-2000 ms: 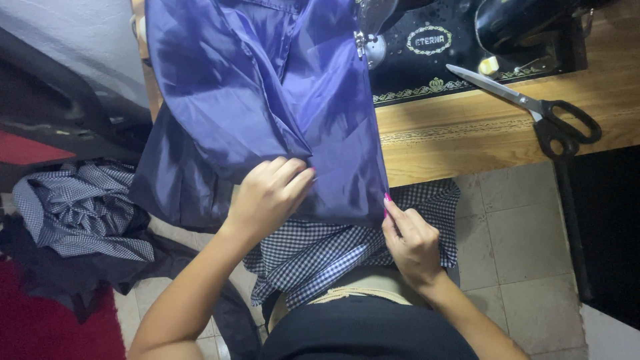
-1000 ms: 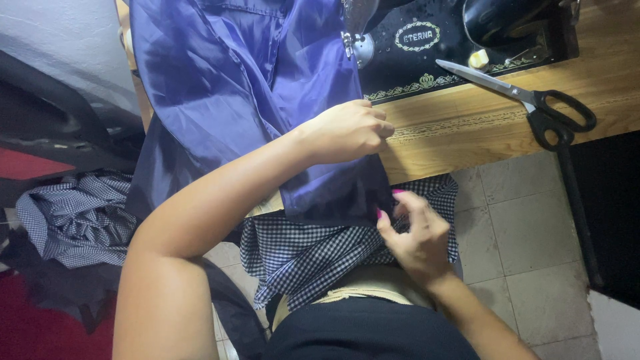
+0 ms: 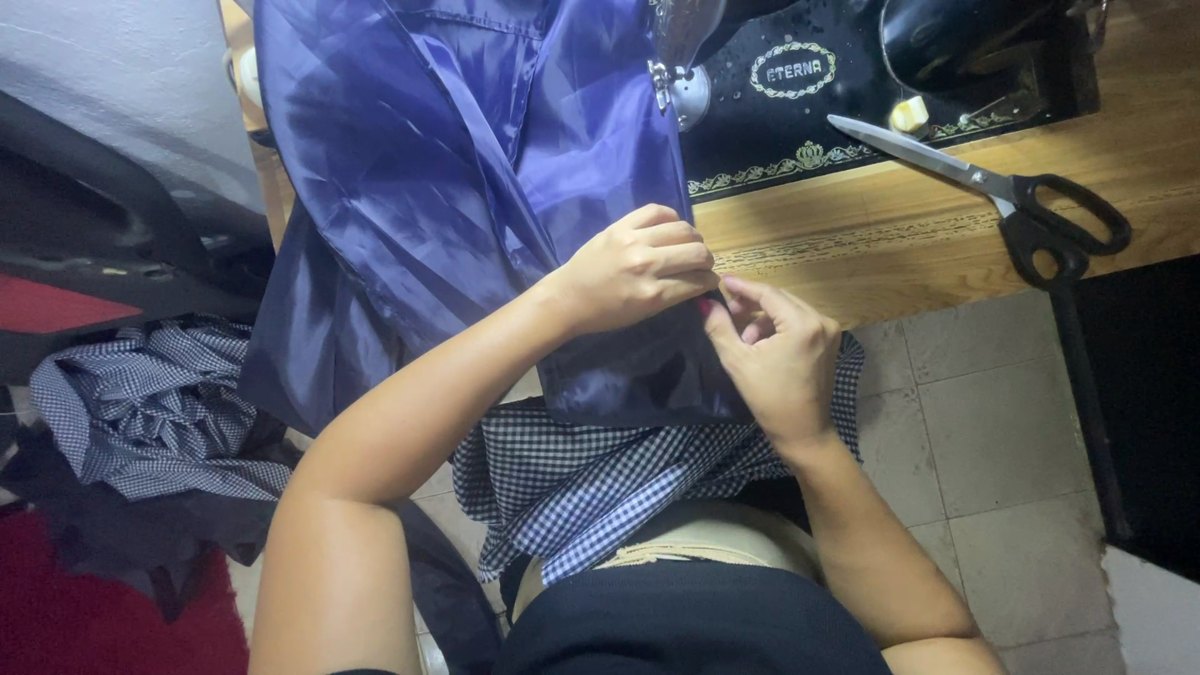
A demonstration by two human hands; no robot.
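Observation:
Shiny blue-purple fabric (image 3: 403, 187) drapes over the wooden table and hangs past its front edge. Its right edge runs up to the presser foot (image 3: 662, 84) of a black Eterna sewing machine (image 3: 750, 122). My left hand (image 3: 647, 267) pinches that edge just below the table's edge, its fingertips partly hidden. Close beside it, my right hand (image 3: 773, 347) has thumb and fingers on the same fabric edge. Under the blue fabric, a black-and-white gingham cloth (image 3: 600, 478) lies across my lap.
Scissors (image 3: 994, 187) with black handles lie on the wooden table (image 3: 844, 234) at the right, near a small yellow-and-white block (image 3: 908, 114). At the left are a bunched gingham cloth (image 3: 150, 403) and dark fabric (image 3: 122, 534). Floor tiles (image 3: 984, 431) show below the table.
My left hand has moved right across the blue fabric to its right edge, beside my right hand. My right hand stays near that edge, its fingers now closer to my left hand.

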